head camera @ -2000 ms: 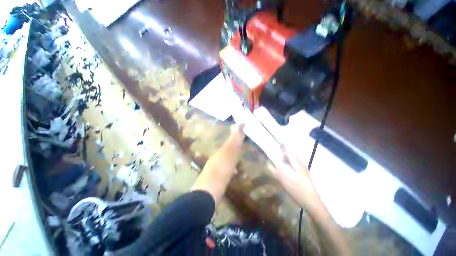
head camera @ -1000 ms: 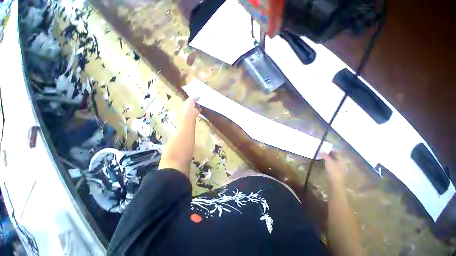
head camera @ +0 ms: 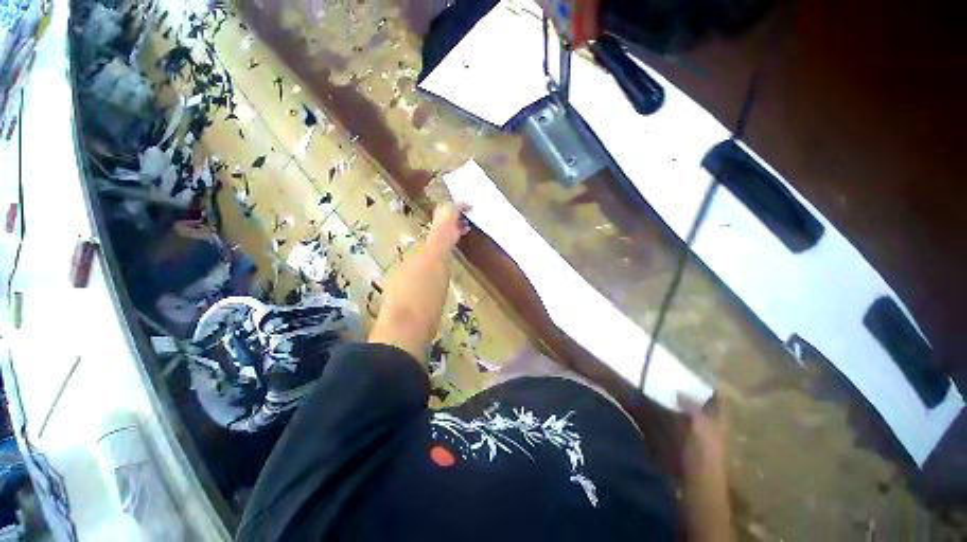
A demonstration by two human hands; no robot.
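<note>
A long, narrow white strip [head camera: 578, 300], cut from the lay, lies slanted over the table's near edge. My left hand [head camera: 451, 220] grips its far end. My right hand [head camera: 700, 415] grips its near end and is slightly blurred. The cutting machine [head camera: 679, 19] is cut off by the top edge, with its silver base plate [head camera: 563, 146] on the table beside the lay. The paper-topped fabric lay [head camera: 695, 196] carries dark oblong weights [head camera: 763, 197]. A separate white-topped piece [head camera: 490, 72] lies left of the machine.
The brown table edge [head camera: 350, 116] runs diagonally beside a yellowish floor [head camera: 308, 191] strewn with scraps. A stuffed scrap bag [head camera: 249, 360] and grey scraps stand beside a long white table [head camera: 69, 360] at left. The power cord [head camera: 684, 254] hangs across the view.
The strip was lifted away from the lay by both hands. Over the last second, its near end and my right hand moved down, closer to my body. The machine sits higher in view than at first.
</note>
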